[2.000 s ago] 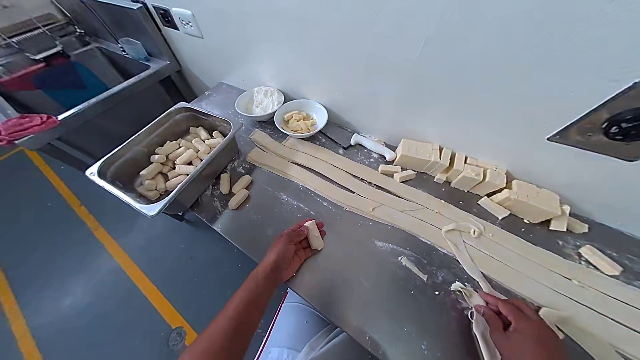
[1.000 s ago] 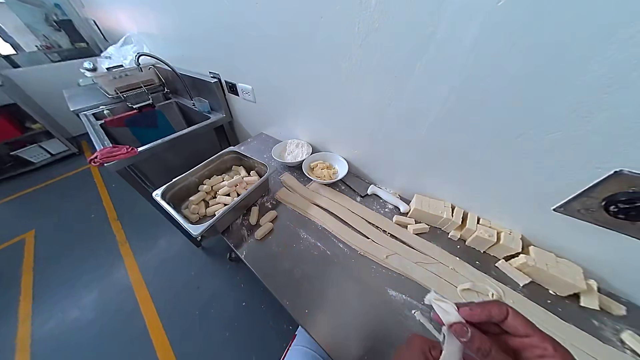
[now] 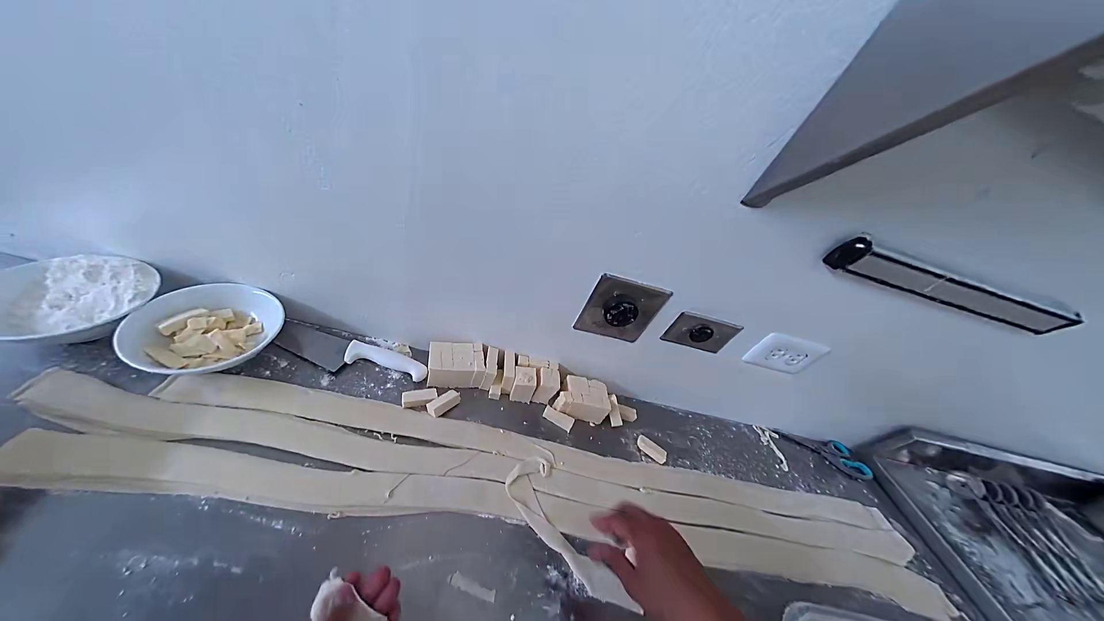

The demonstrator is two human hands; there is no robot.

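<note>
My left hand is at the bottom edge, its fingers curled around a piece of pale dough, mostly cut off by the frame. My right hand hovers over the dough strips, thumb and fingers apart, beside a thin loose dough strip that lies across them. Whether it touches that strip cannot be told. Long flat dough strips run across the steel table. Behind them sit cut cheese blocks and sticks, a white-handled knife, a bowl of cheese pieces and a bowl of white flour.
The wall with outlets rises behind the table. Blue-handled scissors lie at the right, beside a metal tray holding several utensils. A grey cabinet edge juts out above. Part of a container rim shows at the bottom right.
The view has swung far to the right. My hands, close together at the dough a second ago, are now apart. The cheese-like stick in my left hand earlier no longer shows.
</note>
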